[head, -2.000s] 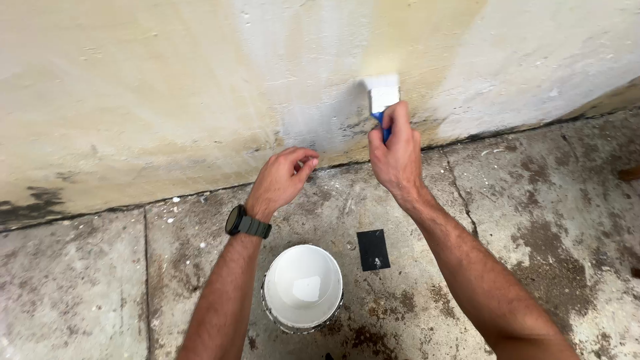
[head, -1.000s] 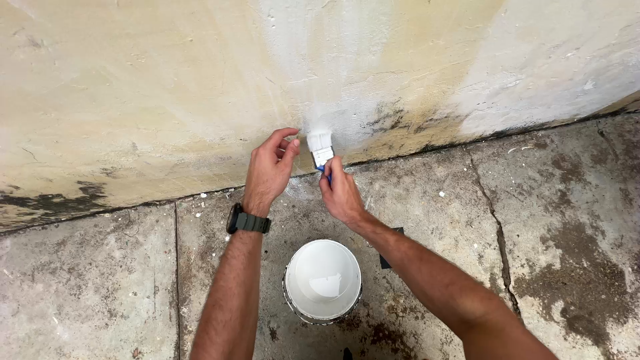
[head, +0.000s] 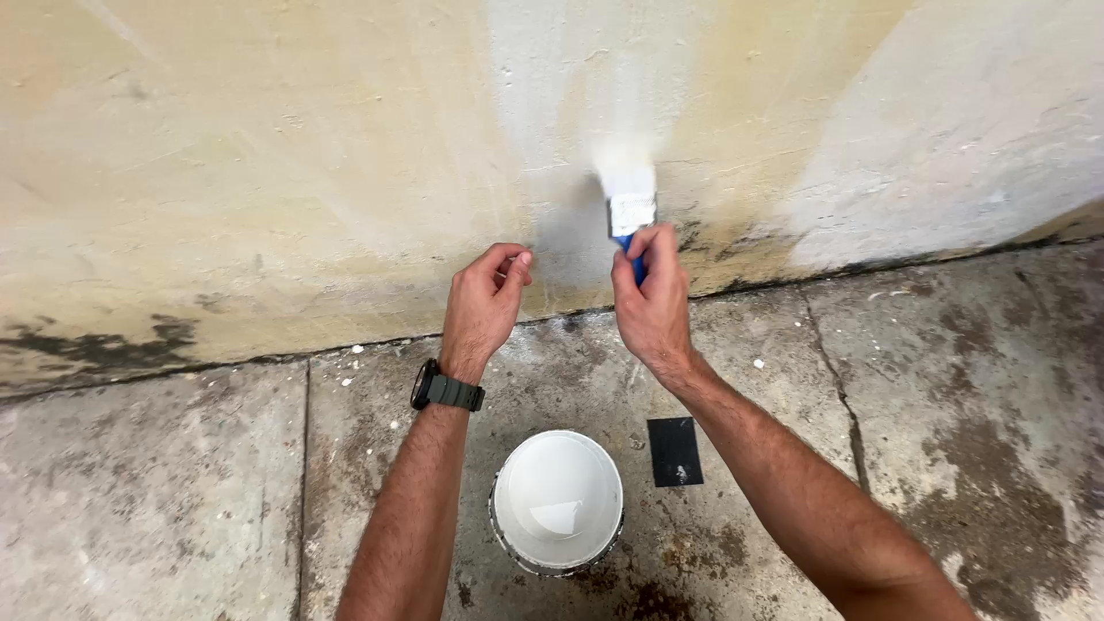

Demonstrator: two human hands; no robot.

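Observation:
My right hand grips the blue handle of a paintbrush, whose white-coated bristles are blurred against the wall. The wall is yellowish, with whiter patches and dark stains low down. My left hand hangs near the foot of the wall, left of the brush, fingers loosely curled and holding nothing; a watch is on that wrist. Below and between my forearms stands a white bucket with some white paint at its bottom.
A small dark rectangular sheet lies on the stained concrete floor, right of the bucket. White specks dot the floor along the wall's base. One crack runs through the concrete at the right, and a joint crosses it at the left.
One second ago the brush was lower on the wall and close beside my left hand; it has since moved up and right. Two seconds ago it was farther right along the wall.

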